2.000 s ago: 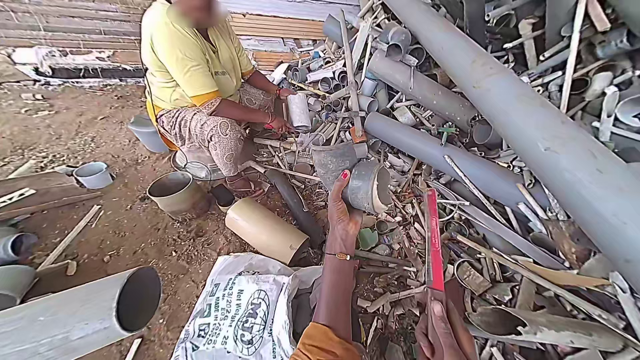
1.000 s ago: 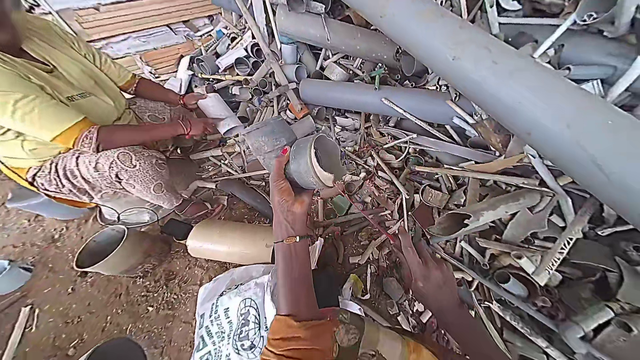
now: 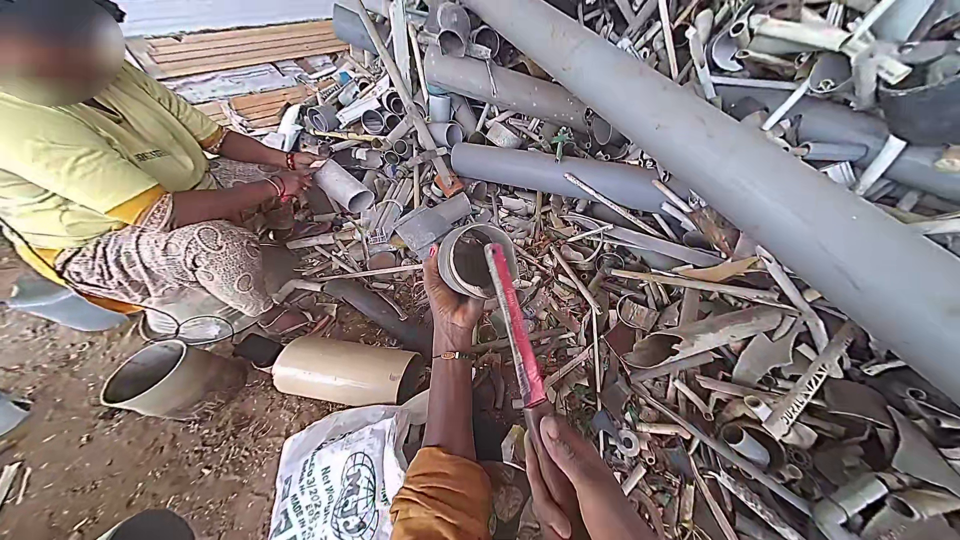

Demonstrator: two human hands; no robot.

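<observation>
My left hand (image 3: 452,300) grips a short, wide grey plastic pipe piece (image 3: 448,264) from below and its left side, with the open end facing up toward me. In my right hand (image 3: 559,457) is the dark handle of a tool with a long, narrow red blade (image 3: 514,330), which looks like a hacksaw. The blade points up and its tip overlaps the pipe piece's right rim in view; whether they touch I cannot tell. A flat grey plastic piece (image 3: 431,221) lies just beyond my left hand.
Long grey pipes (image 3: 675,127) cross a heap of plastic scrap (image 3: 705,375). At left a seated person (image 3: 97,165) holds a light grey pipe piece (image 3: 343,185). A beige pipe (image 3: 345,369), a wide pipe ring (image 3: 172,379) and a printed white sack (image 3: 337,476) lie nearer me.
One second ago the red blade was low, right of the pipe piece; now it is raised across its rim. The pipe piece's opening has turned more toward me.
</observation>
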